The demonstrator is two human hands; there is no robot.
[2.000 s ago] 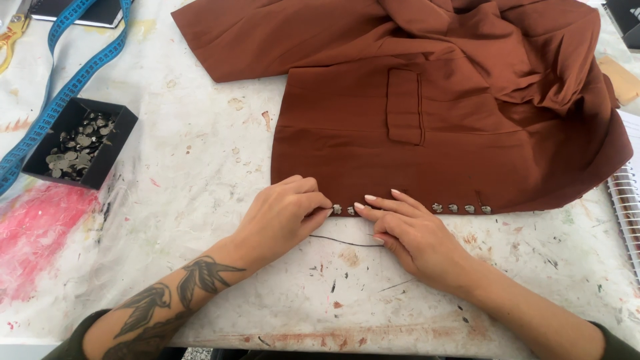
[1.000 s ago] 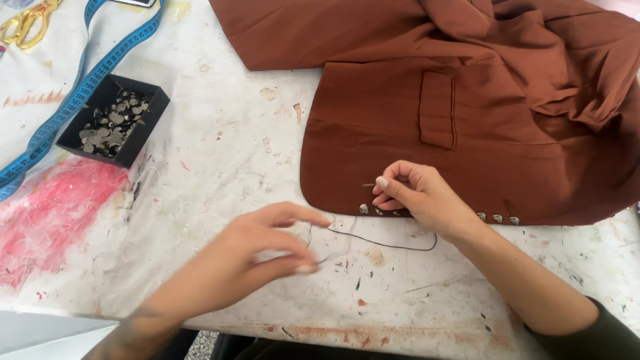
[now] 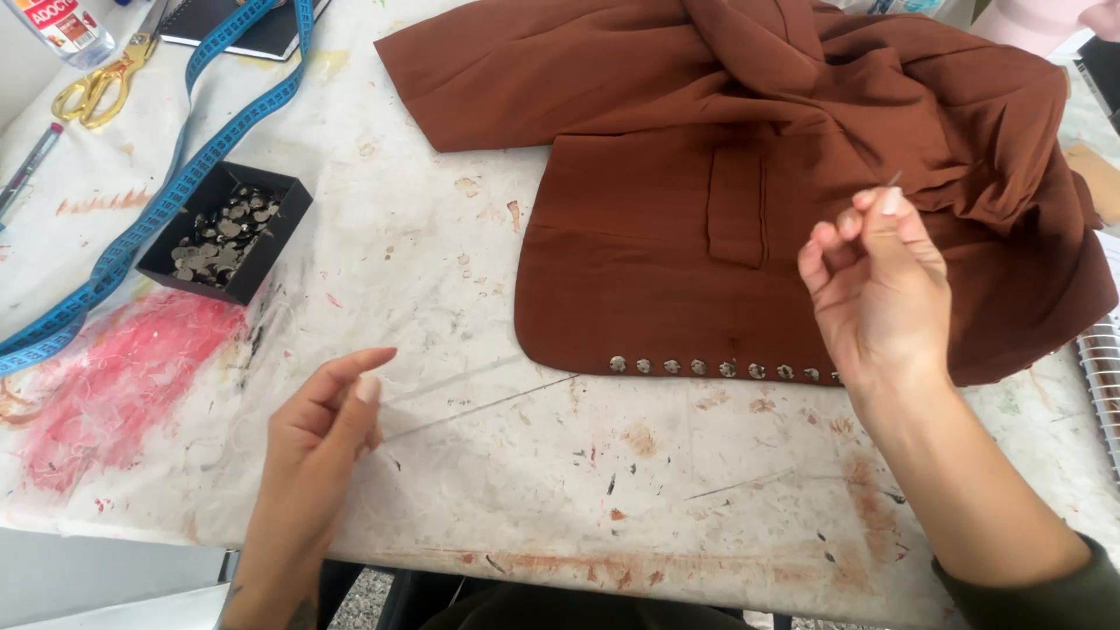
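A brown jacket [image 3: 630, 262] lies on the paint-stained table cover, with a row of metallic studs or buttons [image 3: 698, 367] along its near edge. My right hand [image 3: 884, 289] is raised over the jacket, its thumb and fingertips pinching a thin needle [image 3: 894, 178]. Left of the jacket, my left hand [image 3: 324, 437] is above the table, fingers curled and index finger extended. A dark thread [image 3: 481, 407] runs from near my left fingers toward the jacket's edge; whether those fingers grip it cannot be made out. Loose metal pieces [image 3: 229, 229] fill a black box [image 3: 284, 236].
A blue measuring tape [image 3: 157, 210] passes along the box's left side. Gold-handled scissors [image 3: 109, 87], a pen [image 3: 28, 175], a dark notebook [image 3: 236, 31] and a plastic bottle [image 3: 74, 35] lie or stand at the upper left. A spiral notebook [image 3: 1104, 376] is at the right edge.
Both hands were at the jacket's near edge two seconds ago. My right hand has lifted above the jacket with the needle, and my left hand has moved away to the left. More of the stud row shows.
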